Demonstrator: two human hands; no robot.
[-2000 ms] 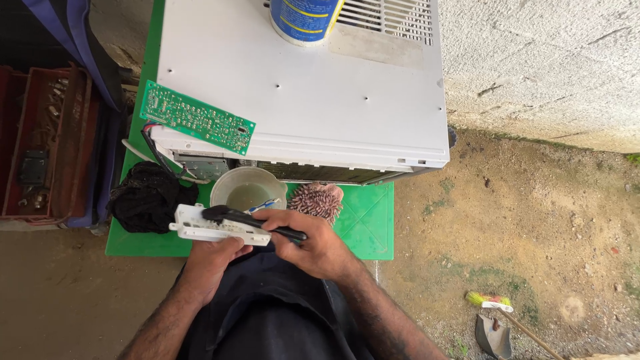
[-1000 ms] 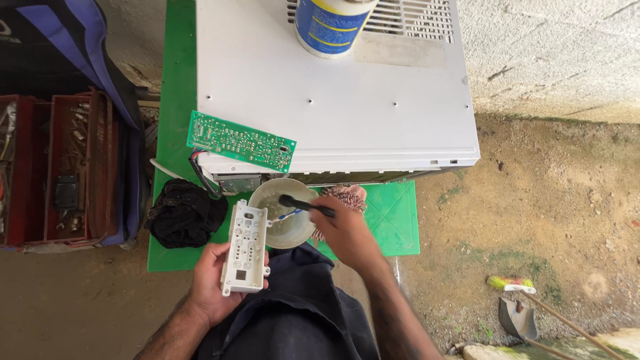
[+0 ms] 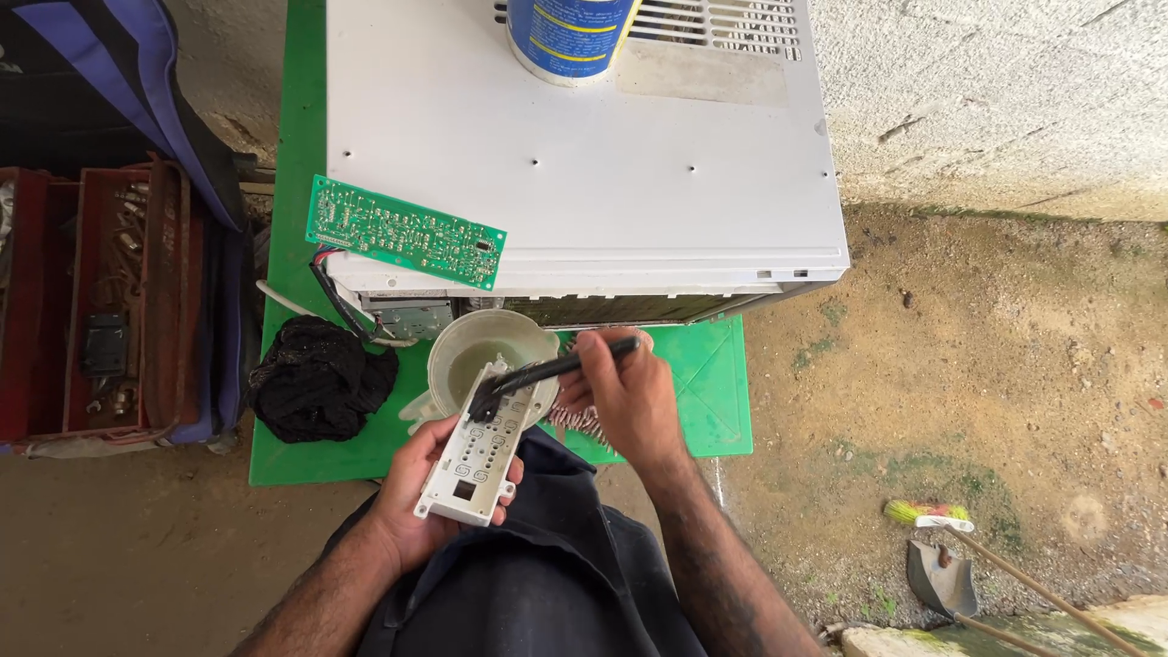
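My left hand (image 3: 420, 493) grips a white plastic panel housing (image 3: 470, 465), tilted over my lap with its hollow inner side up. In my right hand (image 3: 630, 401) is a black-handled brush (image 3: 557, 365), its dark bristles against the upper part of the housing. Just behind these, a translucent plastic container (image 3: 447, 365) holds cloudy liquid. A green circuit board (image 3: 406, 233) rests on the front left edge of a white appliance casing (image 3: 584, 210), with wires below it. A patterned pinkish cloth or mat (image 3: 584, 424) lies partly hidden behind my right hand.
A crumpled black cloth (image 3: 319, 379) lies on the green table (image 3: 703, 392). A blue can (image 3: 570, 41) stands on the casing. At left are a red metal toolbox (image 3: 164, 301) and a black and purple bag (image 3: 137, 82). A broom (image 3: 926, 514) and dustpan (image 3: 944, 579) lie at right.
The brush, over the container a second ago, now touches the housing. The housing has moved up beside the container and tilts to the right.
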